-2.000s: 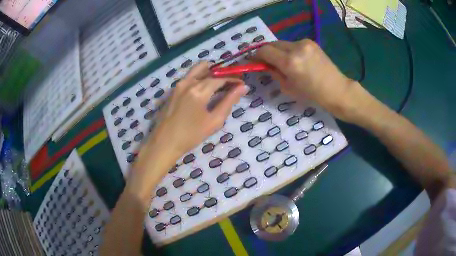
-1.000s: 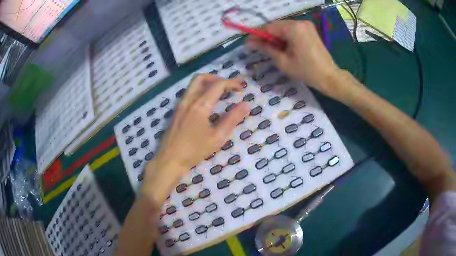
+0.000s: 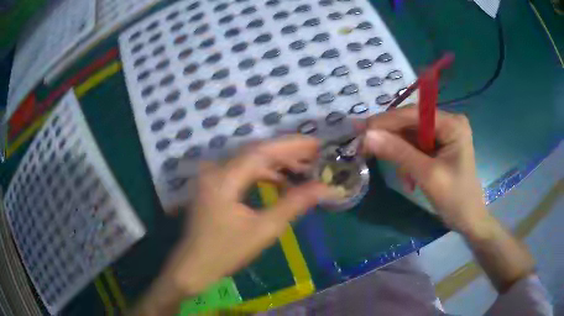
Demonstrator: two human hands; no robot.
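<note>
The round silver test fixture (image 3: 344, 185) with its brass-coloured centre lies just in front of the main foam tray (image 3: 204, 80), partly hidden by my fingers. My left hand (image 3: 247, 203) is blurred, its thumb and fingertips at the fixture's left side; whether it holds a component is unclear. My right hand (image 3: 436, 163) holds the red test probe (image 3: 428, 111), which stands upright between the fingers. Its fingertips are at the fixture's upper right, by a small dark component (image 3: 349, 148). The tray carries rows of dark oval components.
A smaller-looking component tray (image 3: 68, 210) lies at the left. More trays (image 3: 52, 37) are at the upper left. A green label (image 3: 211, 297) and yellow tape (image 3: 297, 259) are near the front edge. A dark cable (image 3: 499, 58) curves at the upper right.
Both hands have moved from over the main tray down to the round fixture. The red probe has come along in my right hand and now points up. The view has shifted towards the bench's front edge.
</note>
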